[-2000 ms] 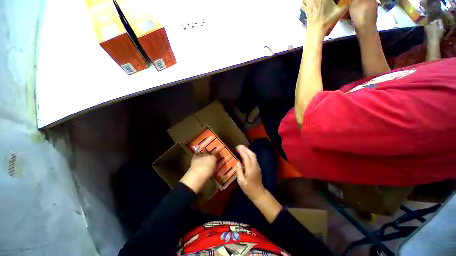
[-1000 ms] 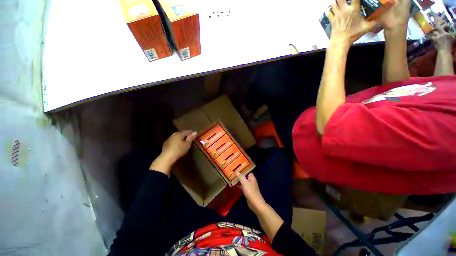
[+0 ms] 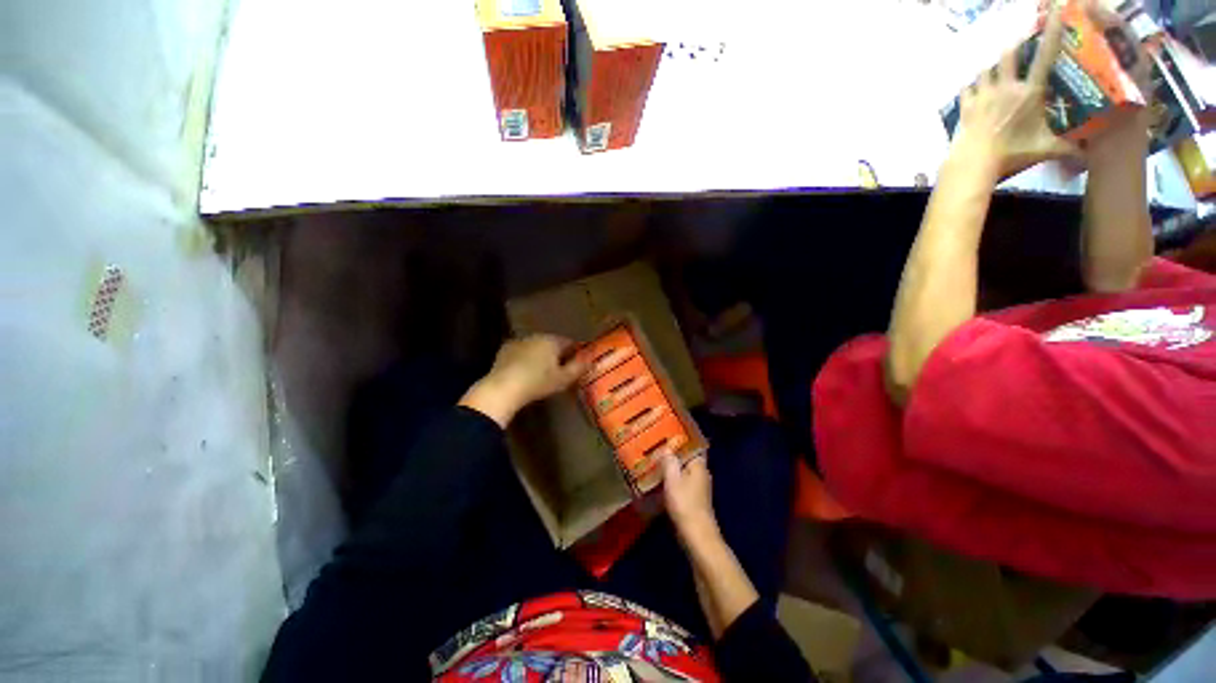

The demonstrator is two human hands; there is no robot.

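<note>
An open brown carton (image 3: 566, 460) rests low between my knees, with flaps folded out. A row of several orange retail boxes (image 3: 634, 403) stands in it, dark slots facing up, with a brown cardboard edge around the row. My left hand (image 3: 531, 370) is at the upper left end of the row, its fingertips touching the edge there. My right hand (image 3: 687, 488) is at the lower right end, its thumb on the end box and its fingers along the cardboard edge. The fingers' undersides are hidden.
A long white table (image 3: 760, 114) crosses the top, with two orange boxes (image 3: 524, 74) standing on it. At the right, a person in a red shirt (image 3: 1027, 427) handles an orange and dark box (image 3: 1087, 74). A pale wall (image 3: 127, 440) is at the left. Another carton lies low right.
The view has turned, so the table and person sit farther right. My left hand has moved onto the upper end of the row. My right hand stays at the lower end.
</note>
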